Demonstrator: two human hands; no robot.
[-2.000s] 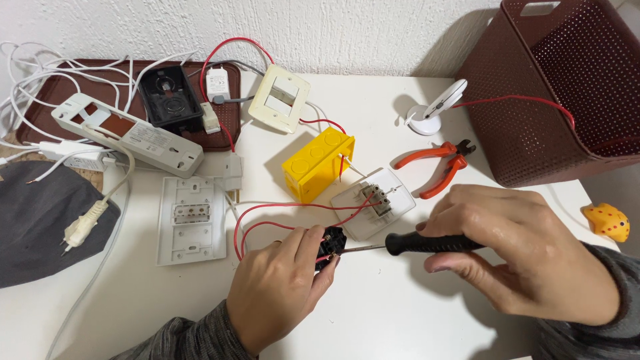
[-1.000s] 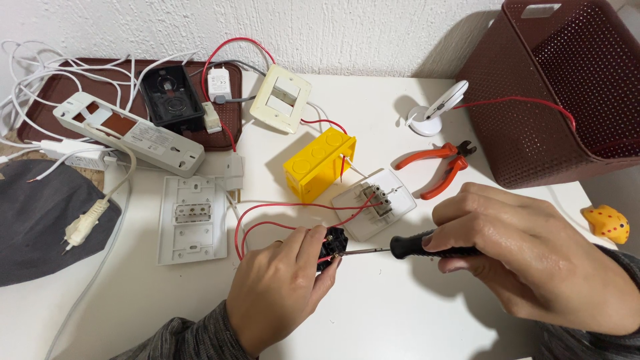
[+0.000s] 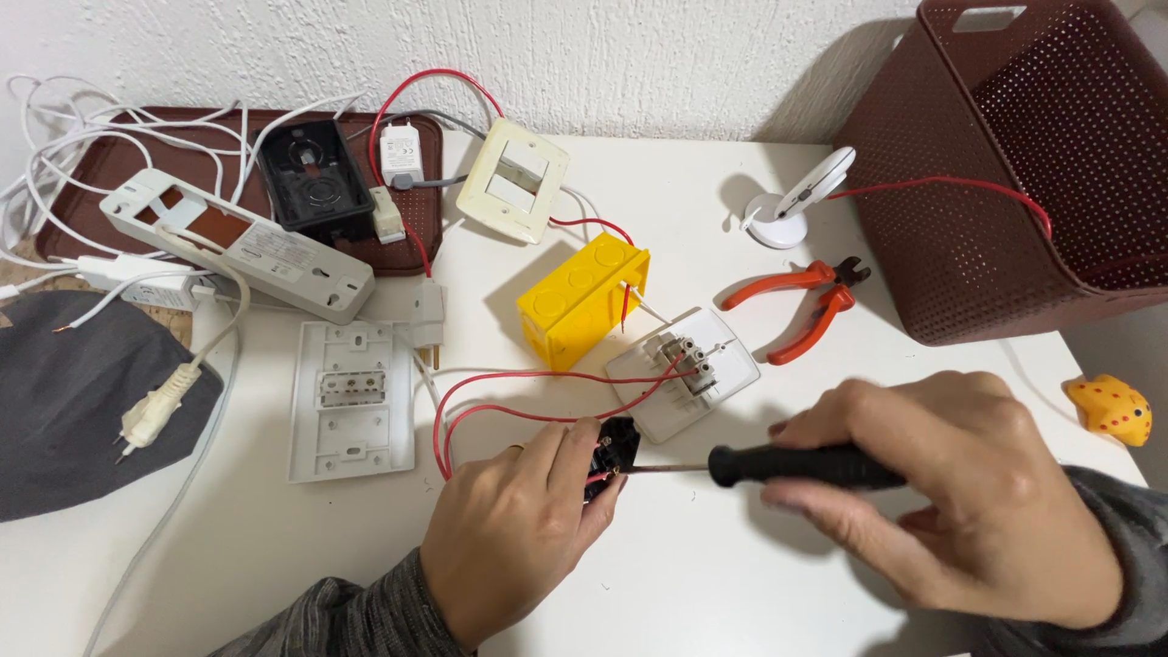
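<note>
My left hand grips a small black electrical fitting with brass screws, low in the middle of the view. Two red wires loop from this fitting to the terminals of a white switch plate lying back side up. My right hand holds the black handle of a screwdriver, fingers above and thumb below. The screwdriver's shaft points left and its tip meets the fitting at a screw by the lower red wire. Behind the plate sits a yellow electrical box with wires coming out of it.
Orange-handled cutting pliers lie by a brown basket and a round white device on a stand. At left are a white wall box, a power strip, a black box and a brown tray with cables.
My right hand has shifted its fingers and thumb on the screwdriver handle. My left hand and the black fitting stay in the same place.
</note>
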